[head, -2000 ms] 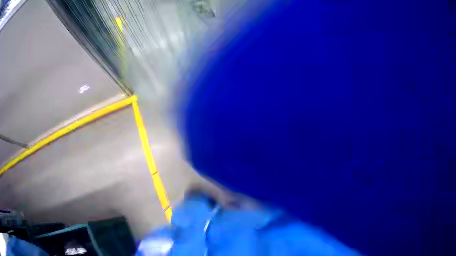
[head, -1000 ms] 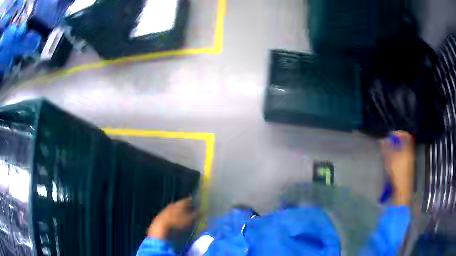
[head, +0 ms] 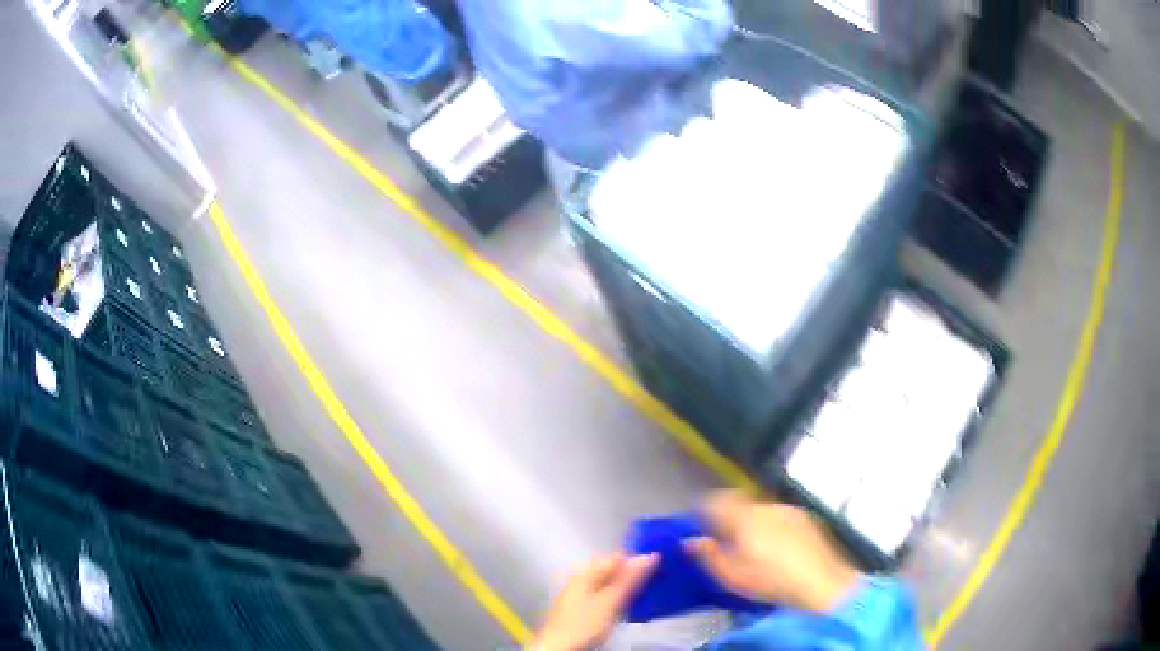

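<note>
A deep blue cloth (head: 674,588) is held between my two hands at the bottom of the view, in front of my body. My left hand (head: 595,600) has its thumb and fingers on the cloth's left edge. My right hand (head: 770,549) grips the cloth's right part and is slightly blurred. Part of the cloth is hidden behind my fingers. A light-blue sleeve shows at my right wrist.
Stacked dark green crates (head: 178,534) stand at the left. A tall green crate (head: 662,324) of white parts and a lower crate (head: 890,426) of white parts stand ahead and right. People in light-blue smocks are at the top. Yellow lines (head: 318,382) run along the floor.
The view has swung to an aisle between crates. My hands, apart one second ago with blue cloth at my right hand, are now close together on the cloth.
</note>
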